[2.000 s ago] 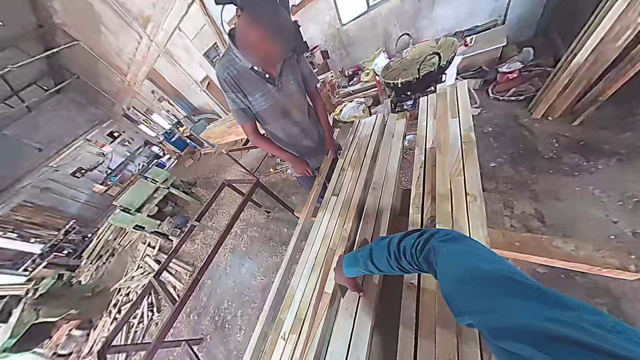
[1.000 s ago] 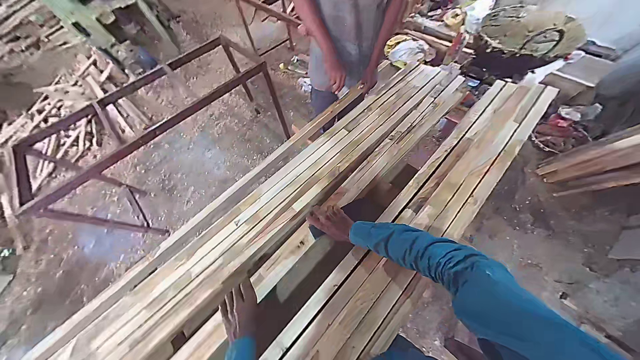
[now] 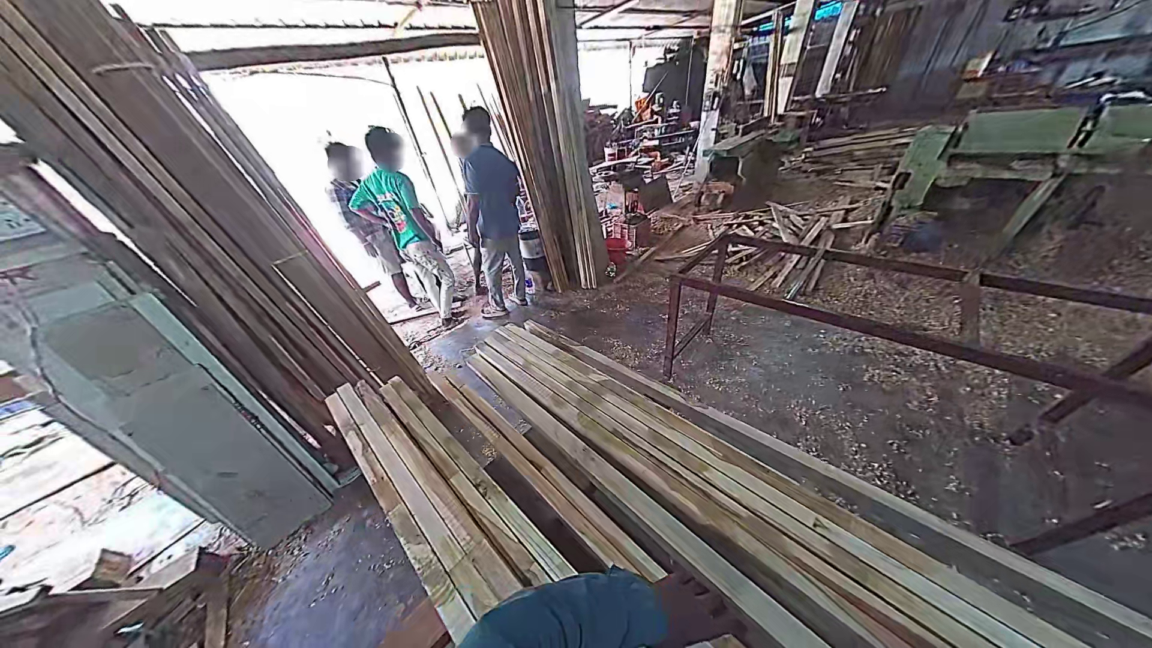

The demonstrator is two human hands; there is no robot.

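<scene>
Long sawn wooden planks lie side by side in two groups, a wide right-hand group (image 3: 720, 468) and a narrower left-hand group (image 3: 450, 504), with a few narrow planks (image 3: 549, 477) between them. At the bottom edge a teal sleeve (image 3: 567, 612) reaches in from the left. Beyond its cuff is a dark, partly seen hand, which appears to be my left hand (image 3: 697, 607), over or against the planks between the groups. Its fingers are too dim to tell whether they grip a plank. My right hand is not visible.
A rusty metal frame (image 3: 810, 315) stands right of the planks. Tall timber leans at the left (image 3: 225, 216) and by a post (image 3: 540, 135). Several people (image 3: 490, 198) stand near the bright opening. Scrap wood (image 3: 801, 243) and a green machine (image 3: 1017, 135) lie beyond.
The view has swung widely toward another end of the planks. The person standing close by the planks and my right hand, both seen earlier, are out of view.
</scene>
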